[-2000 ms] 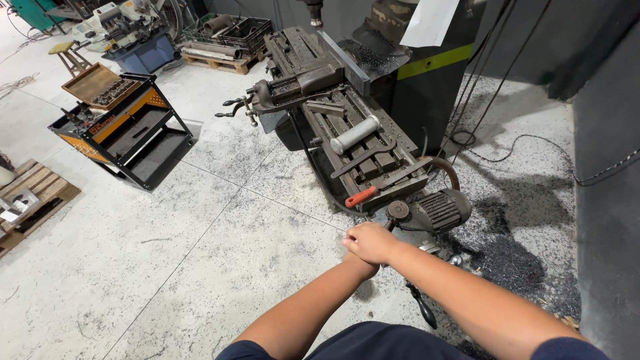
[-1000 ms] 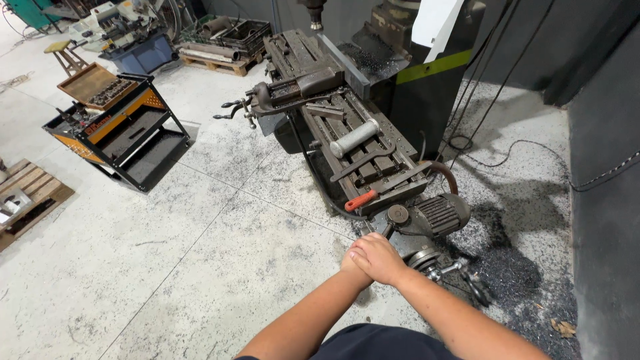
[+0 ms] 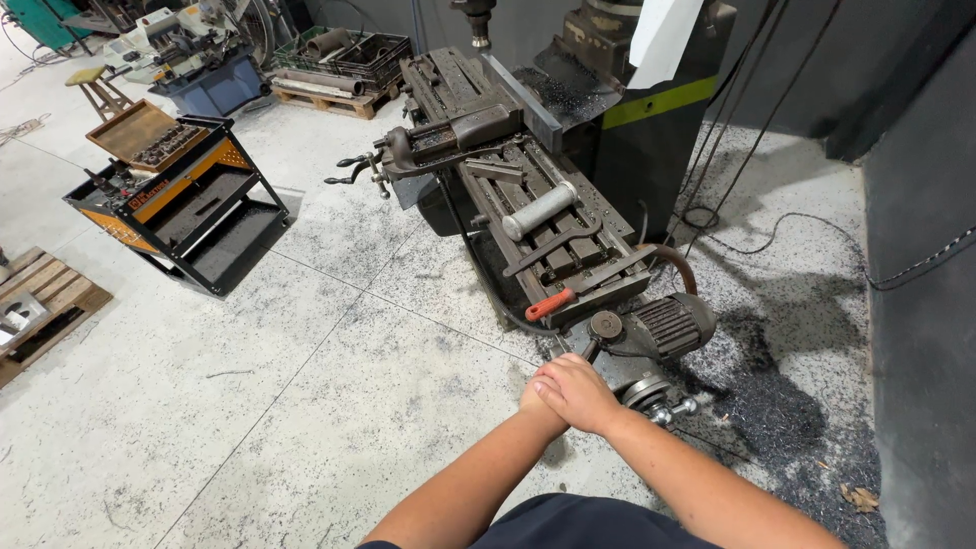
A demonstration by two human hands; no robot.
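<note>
Clasped together, my left hand [image 3: 536,402] and my right hand [image 3: 577,390] are at the near end of a milling machine's table [image 3: 610,293]. The right lies over the left, which it largely hides, along with whatever may be beneath. Just beyond them are a round knob [image 3: 606,325] and a finned electric motor [image 3: 674,324]. On the table lie a file with an orange handle [image 3: 550,304], a curved dark wrench or bar [image 3: 553,248] and a grey cylinder [image 3: 540,211]. Further back, a machine vise [image 3: 457,137] holds a long flat metal bar [image 3: 522,99].
A tool cart [image 3: 183,191] bears an open wooden box of collets or similar parts [image 3: 164,145]. Wooden pallets stand at the far left [image 3: 65,286] and behind [image 3: 366,103]. Ball-ended handles [image 3: 675,410] project right of my hands. Metal chips [image 3: 770,408] and a cable [image 3: 820,221] lie on the floor.
The ball-ended handles beside my hands have turned to a different position. My hands have stayed together, with the right over the left.
</note>
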